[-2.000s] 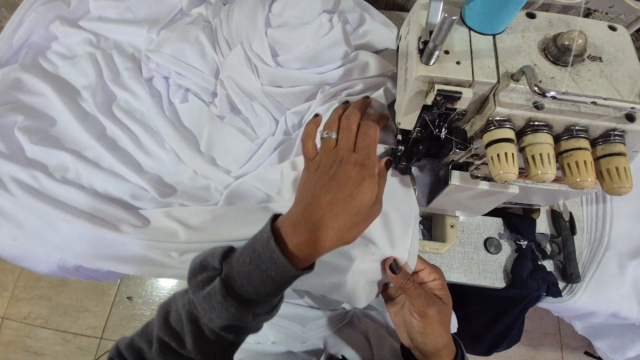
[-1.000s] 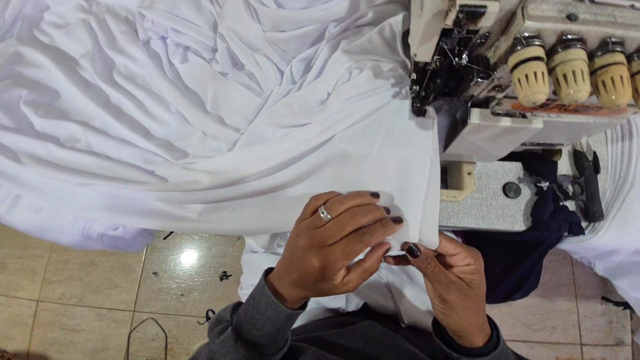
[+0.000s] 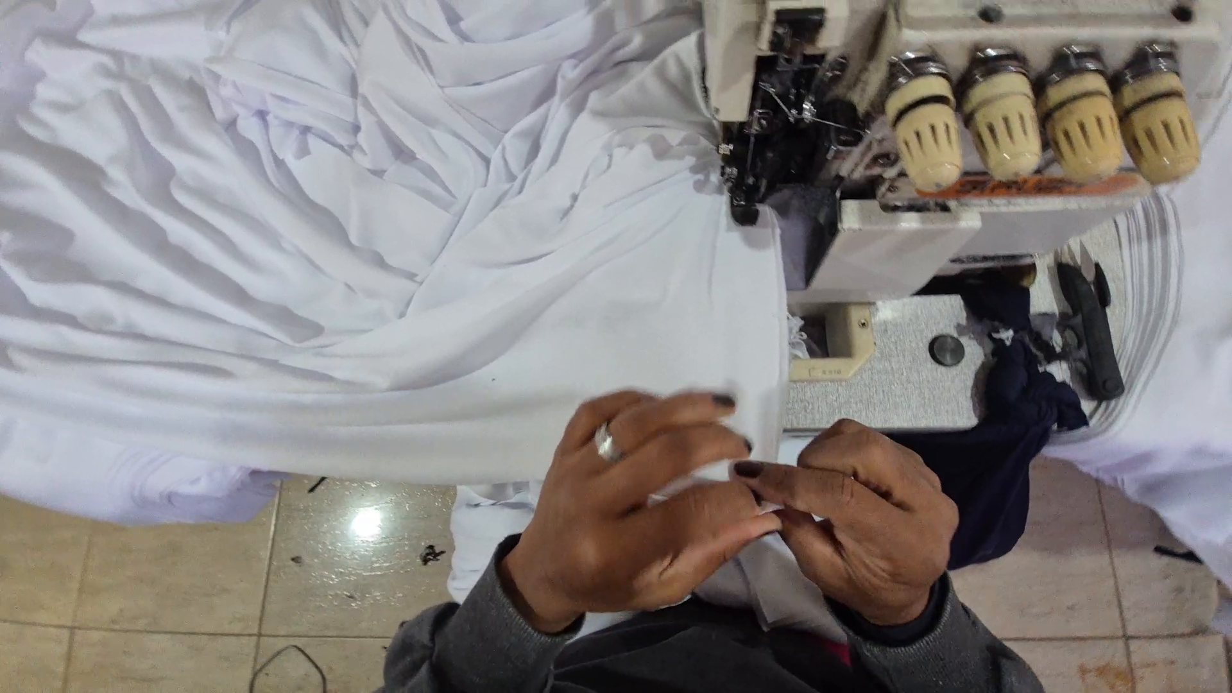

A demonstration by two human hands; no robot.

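Note:
White fabric lies in folds from the left up to the overlock sewing machine, its right edge running down from the needle and presser foot area. Near the front edge, my left hand, with a ring on one finger, pinches the fabric between thumb and fingers. Close against it, my right hand grips the same fabric edge between thumb and forefinger. The fingertips of both hands nearly meet, and the bit of cloth between them is mostly hidden.
Four cream tension knobs line the machine's front. Dark blue cloth hangs over the machine bed's front edge, beside black-handled thread snips. More white fabric lies at the right. Thread scraps dot the tiled floor.
My left hand has left the fabric beside the presser foot and come down toward my body, next to my right hand. Both hands now meet at the fabric edge. The view has shifted.

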